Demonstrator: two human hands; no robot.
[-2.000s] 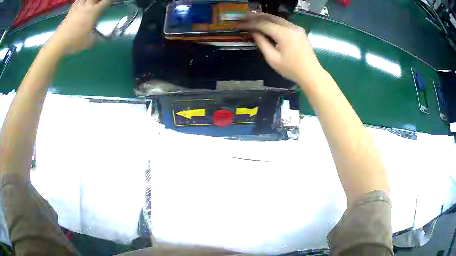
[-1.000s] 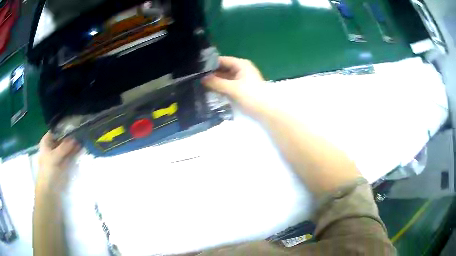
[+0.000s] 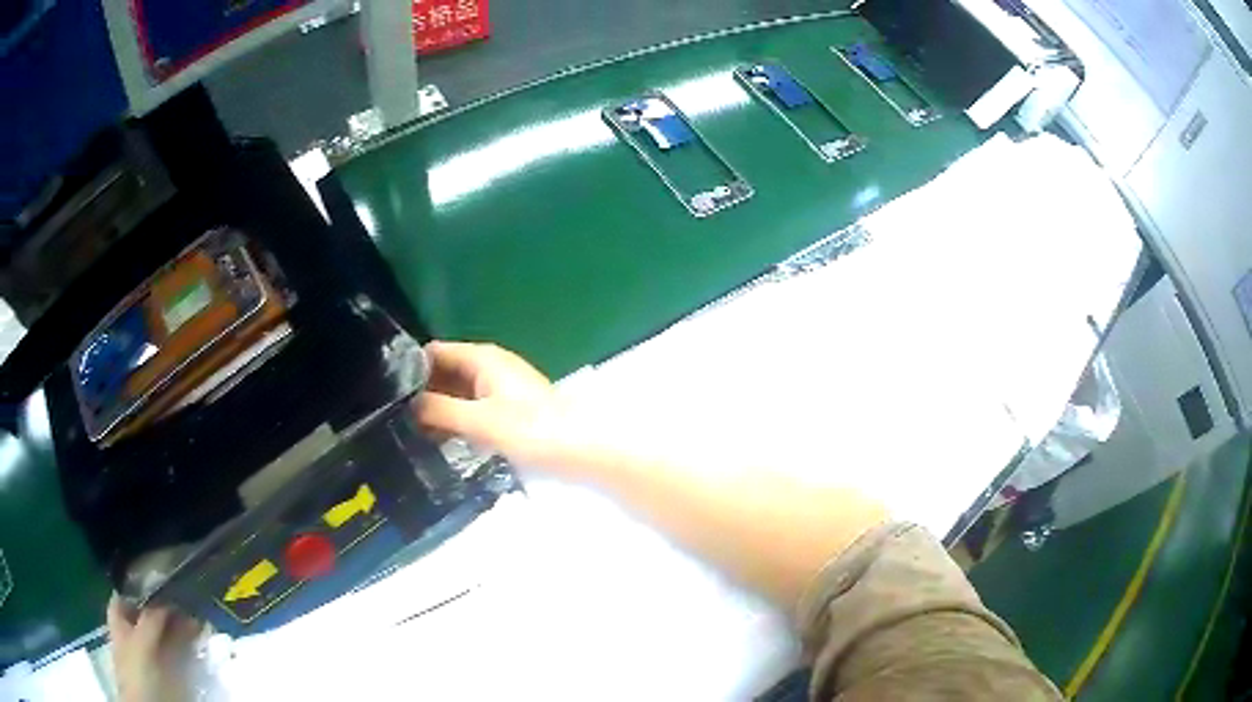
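Observation:
The black press machine (image 3: 206,473) stands at the left, with yellow arrows and a red button (image 3: 309,555) on its front. A phone frame (image 3: 113,359) with a blue patch lies in the orange-brown nest (image 3: 206,313) on its top. A dark press head (image 3: 89,220) is behind the nest, clear of the frame. My right hand (image 3: 481,398) is at the machine's right side, fingertips on its corner. My left hand (image 3: 158,656) is at the left front corner, cut off by the lower edge. What the fingertips touch is partly hidden.
A green conveyor belt (image 3: 549,261) runs behind the machine, with several phone frames (image 3: 682,154) spaced on it. A white-covered bench edge (image 3: 879,370) is in front. A red sign (image 3: 450,23) is behind the belt. A grey cabinet (image 3: 1153,384) is at the right.
The view has turned right. My hands went from the nest and the belt side to the machine's two sides. The press head, over the nest a second ago, now shows behind it, and the frame is uncovered.

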